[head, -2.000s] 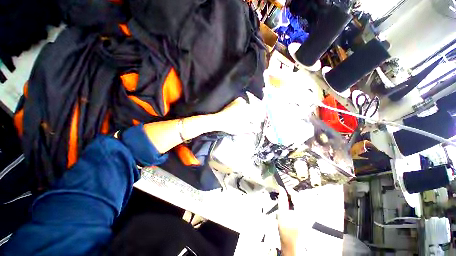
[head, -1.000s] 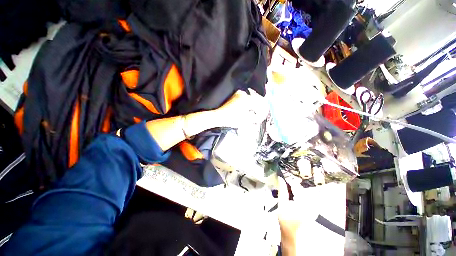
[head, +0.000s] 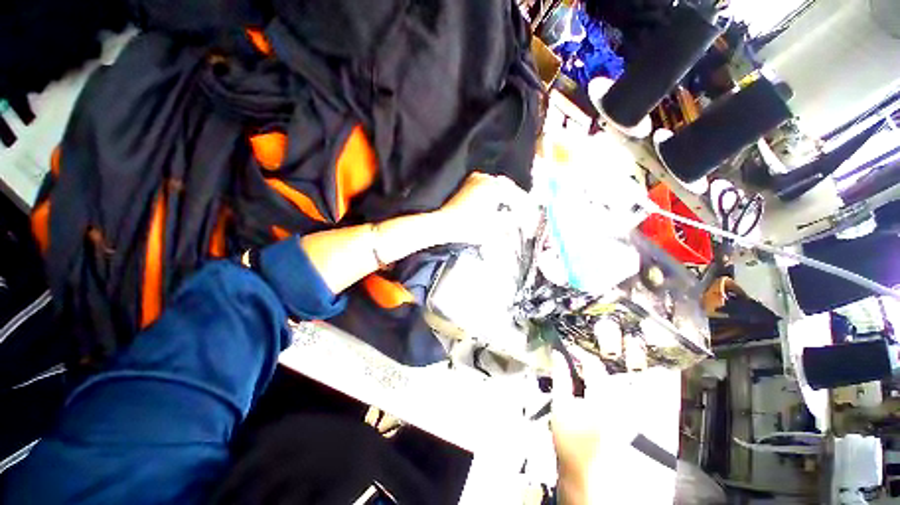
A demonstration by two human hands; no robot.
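My left hand (head: 486, 209) reaches from the left, in a blue sleeve, to the back-left side of the sewing machine (head: 632, 316). It is washed out by glare, so its fingers and any hold are unclear. My right hand (head: 574, 404) comes up from the bottom edge to the front of the machine, at a dark strip (head: 561, 357); glare hides whether the fingers grip it. Dark garment pieces with orange panels (head: 424, 128) are heaped left of the machine, beside my left forearm. Part of the dark cloth (head: 395, 330) lies under my left wrist.
A short black strip (head: 653, 451) lies on the white table (head: 617, 478) at the right. Black thread cones (head: 725, 130), black-looped shears (head: 738, 209) and a red object (head: 676, 229) are behind the machine. Dark cloth (head: 345, 444) hangs below the table's front edge.
My right hand sits slightly higher, with its fingers nearer the machine front. My left hand stays in about the same place against the machine. The whole view has shifted slightly.
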